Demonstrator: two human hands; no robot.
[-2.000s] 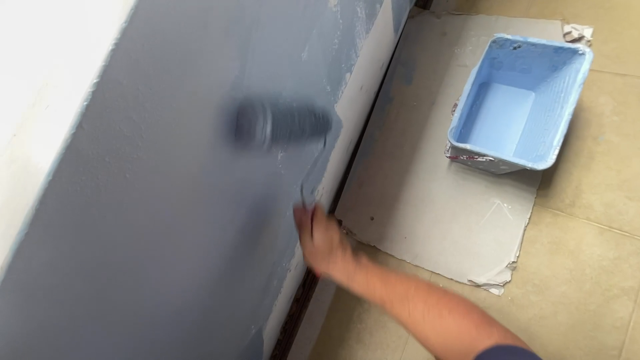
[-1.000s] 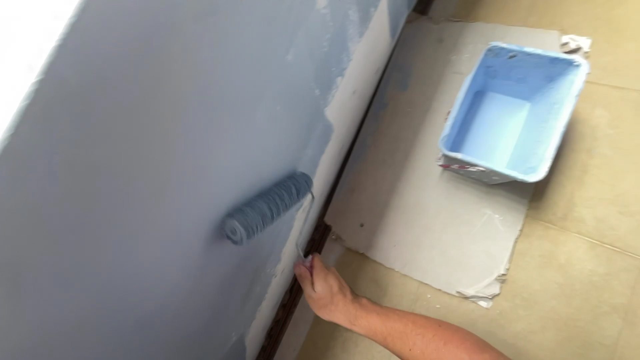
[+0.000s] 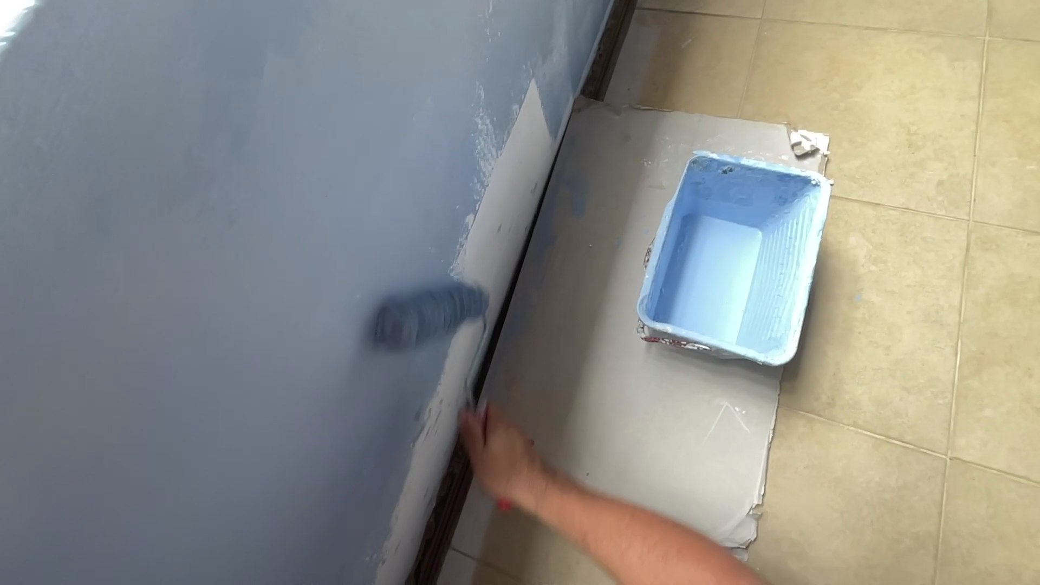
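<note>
My right hand [image 3: 500,455] is closed around the handle of a paint roller [image 3: 426,315], and a bit of red handle shows below the palm. The roller's blue, paint-soaked sleeve is blurred and lies against the lower part of the wall [image 3: 244,268], up and left of the hand. Blue-grey paint covers most of that wall, while a ragged white strip [image 3: 508,191] runs along its bottom. To the right, a light blue paint tray [image 3: 795,268] with a ribbed side holds pale blue paint. My left hand is out of view.
Paint-marked cardboard [image 3: 634,422] lies under the tray, along the wall's foot, with torn edges and a crumpled corner [image 3: 804,142]. A dark baseboard [image 3: 443,520] borders the wall. Beige floor tiles [image 3: 877,349] extend to the right.
The roller has moved over the wall, first to a lower place and now beside the bare white strip. My right hand has kept its hold on the handle. The view has shifted.
</note>
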